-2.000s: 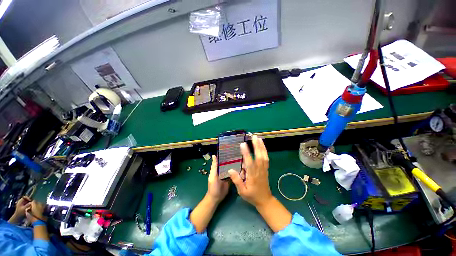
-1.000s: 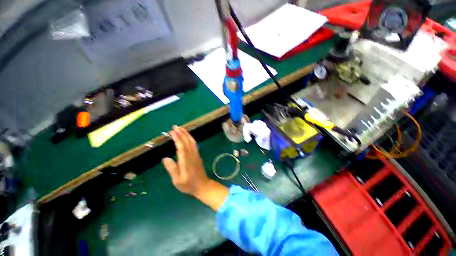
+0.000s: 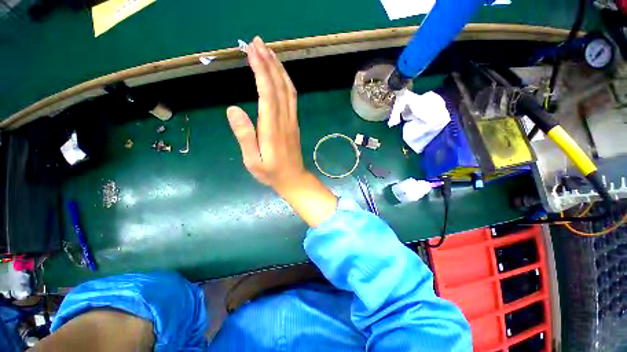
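My right hand (image 3: 271,130) is raised over the mat near the shelf edge, fingers straight and close together, thumb apart, holding nothing visible. My left hand is out of the picture; only its blue sleeve and a blurred forearm show at the lower left edge. On the green mat (image 3: 206,234), right of my right hand, lie a wire ring (image 3: 336,156), a small metal part (image 3: 367,141) and tweezers (image 3: 368,194). Small loose parts (image 3: 161,146) and a cluster of tiny specks (image 3: 110,194) lie to the left. No phone shows on the mat.
A blue pen (image 3: 82,235) lies left. At the right are a round pot (image 3: 372,100), a blue cylinder tool (image 3: 440,34), white tissue (image 3: 425,120), a blue-and-yellow box (image 3: 504,142), a yellow-handled iron (image 3: 572,150) and a gauge (image 3: 598,53). A red compartment tray (image 3: 462,267) stands lower right.
Two seconds ago both hands held a lit phone; now the phone and left hand are out of sight. My right hand is raised, empty. The view has swung right, then tilted down.
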